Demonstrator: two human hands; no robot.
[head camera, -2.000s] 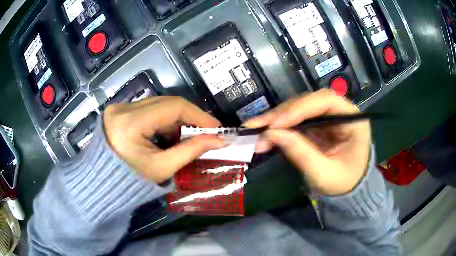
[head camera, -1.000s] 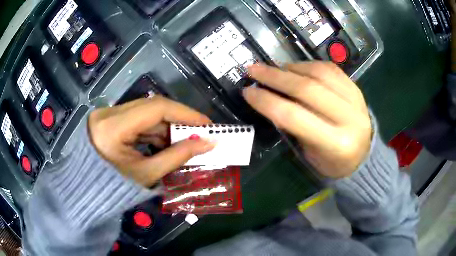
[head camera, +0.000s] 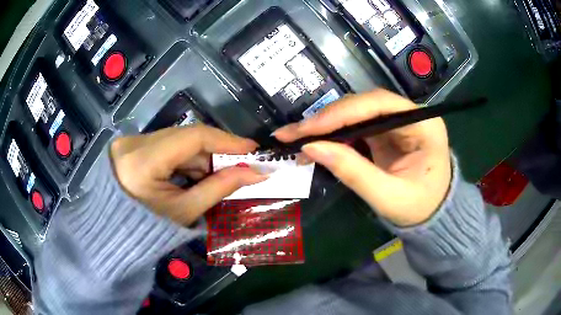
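My left hand (head camera: 184, 169) pinches a small white sticker sheet (head camera: 277, 182) with black dots along its top edge and a pinkish-red mark. A glossy red grid sheet (head camera: 255, 232) hangs below it. My right hand (head camera: 384, 157) holds slim black tweezers (head camera: 406, 119) between thumb and fingers, with the tips at the sheet's top edge. Whether a sticker is on the tips cannot be told. Behind the hands a black electronic unit (head camera: 270, 61) lies label side up in a clear blister tray (head camera: 166, 64); its lower end is hidden.
More black units with red discs sit in tray pockets at the left (head camera: 114, 66) and upper right (head camera: 421, 63). Another red disc (head camera: 179, 269) shows below my left wrist. A red sheet (head camera: 503, 183) lies at the right, near a dark sleeve at the edge.
My right hand has come back from over the unit to the sticker sheet, and the tweezers now show, with their tips at its dotted edge. My left hand has barely moved.
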